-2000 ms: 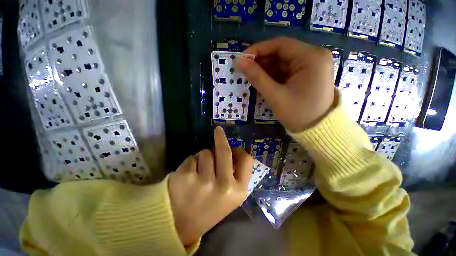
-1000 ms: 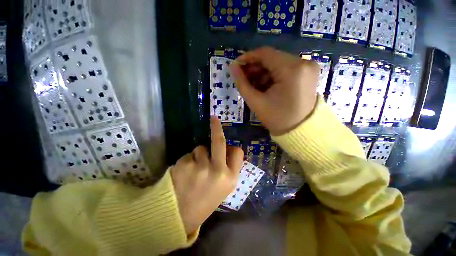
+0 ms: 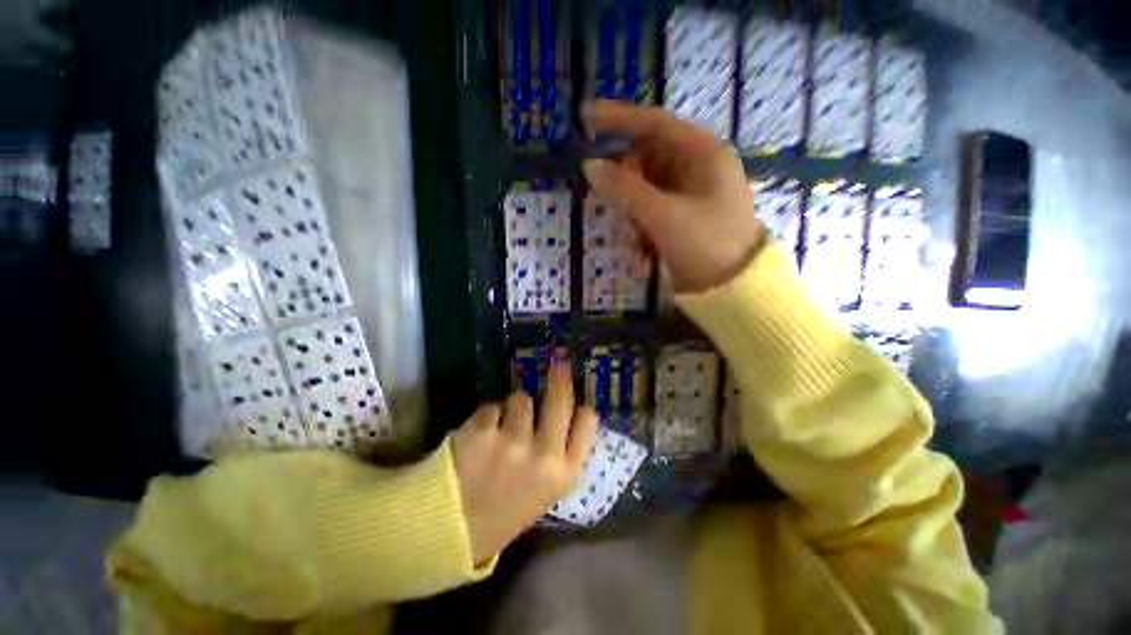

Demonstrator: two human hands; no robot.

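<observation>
White dotted dome sheets cover the first board (image 3: 537, 254) and second board (image 3: 613, 263) of the middle row. My right hand (image 3: 682, 192) hovers over the right part of the second one, thumb and index finger apart, with nothing visible between them. My left hand (image 3: 527, 457) is lower, its index fingertip over a blue circuit board (image 3: 531, 367) in the near row. A loose white dotted sheet (image 3: 604, 479) sticks out from under its thumb side, held there. Another blue board (image 3: 616, 377) lies uncovered beside it.
Blue boards (image 3: 536, 87) and covered boards (image 3: 701, 72) stand in the far row, blurred. Stacked dome sheets (image 3: 292, 236) lie on cloudy film (image 3: 360, 186) at left. A small dotted strip (image 3: 91, 192) is farther left. A black smartphone (image 3: 997, 221) lies at right amid glare.
My right hand has come off the first board's sheet, and its fingers have parted. My left index finger has moved from that board's lower edge to the near row. The whole view has shifted.
</observation>
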